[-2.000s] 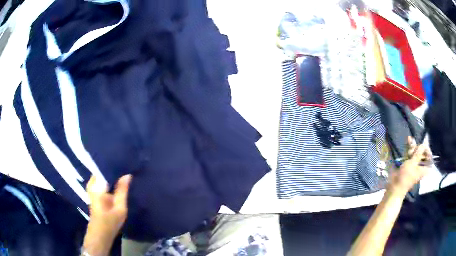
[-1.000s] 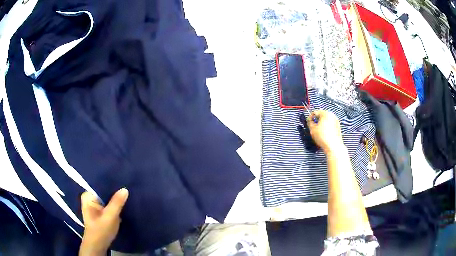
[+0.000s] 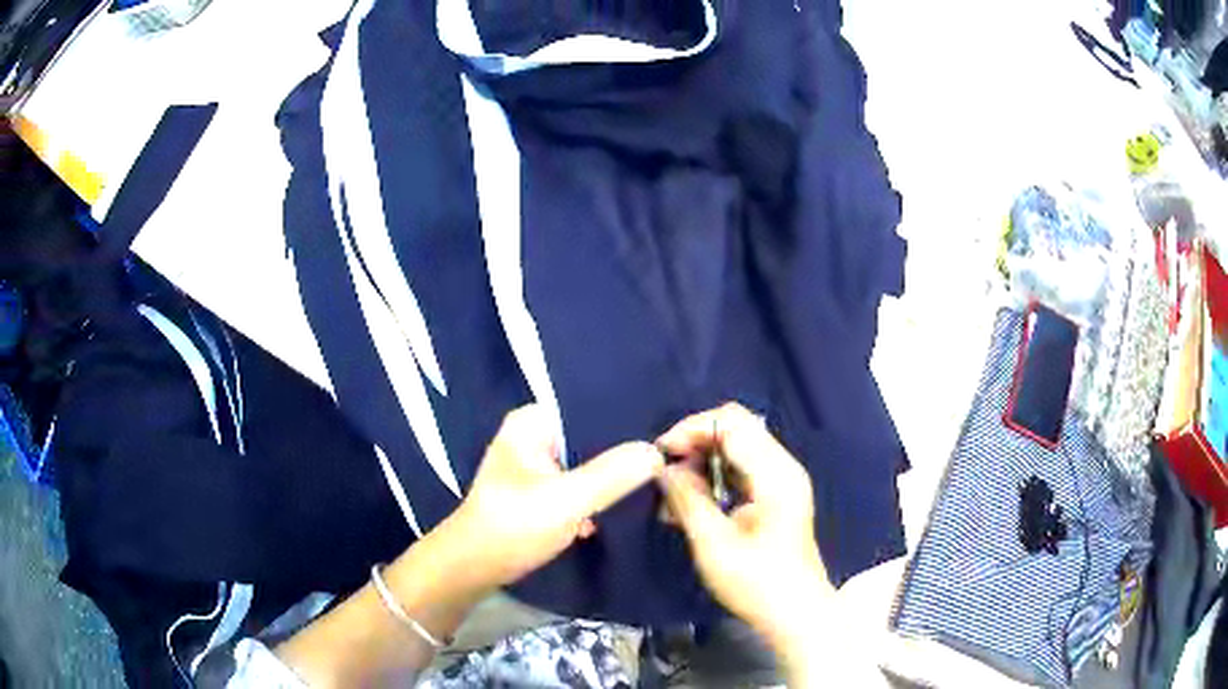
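Note:
A navy garment (image 3: 620,269) with white edging (image 3: 501,229) lies spread in front of me. My left hand (image 3: 539,485) is on its lower part at the white edging, with thumb and finger reaching to the right hand's fingertips. My right hand (image 3: 747,518) meets it there and keeps small metal snips (image 3: 719,464) in the palm. A tiny dark thing, perhaps a button, shows between the fingertips. Any needle or thread is too small to tell. Small black buttons (image 3: 1041,514) lie in a cluster on the striped cloth (image 3: 970,538) at the right.
A phone in a red case (image 3: 1044,374) lies on the striped cloth. Clear packets (image 3: 1064,242) and a red box (image 3: 1199,438) are at the far right. A second navy garment (image 3: 243,471) hangs at the lower left. A dark strip (image 3: 162,168) lies at the upper left.
My right hand has moved from the button cluster to the navy garment and met my left hand. The view has turned, so the garment stands nearer the middle and the striped cloth further right.

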